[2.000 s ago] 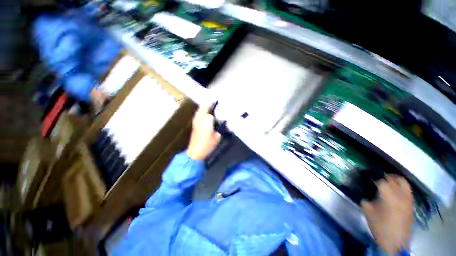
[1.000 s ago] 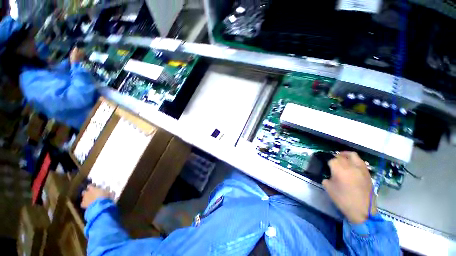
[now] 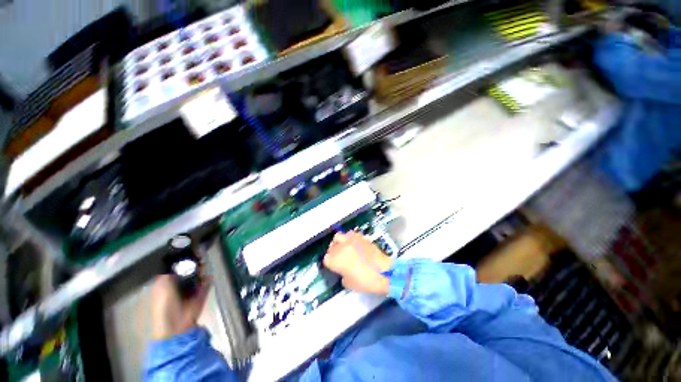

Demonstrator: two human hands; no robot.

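A green circuit board (image 3: 240, 227) lies on the line in front of me, with a long white heat sink (image 3: 310, 227) across it. My left hand (image 3: 175, 304) is raised left of the board and holds dark cylindrical capacitors (image 3: 183, 262) with pale round tops. My right hand (image 3: 360, 262) is over the near right part of the board, below the heat sink. Its fingers are curled and blurred, and whether they grip a part is hidden.
Behind the board, a shelf holds black bins (image 3: 183, 160) and a white tray (image 3: 153, 89) with reddish-copper rings. Another board (image 3: 45, 358) is at the lower left. A person in a blue smock (image 3: 642, 97) is at the far right. Yellow-black striped parts (image 3: 515, 22) lie at upper right.
The view has swung to the right. My left hand has come up from the carton to beside the board and now holds capacitors. My right hand remains at the board's near side.
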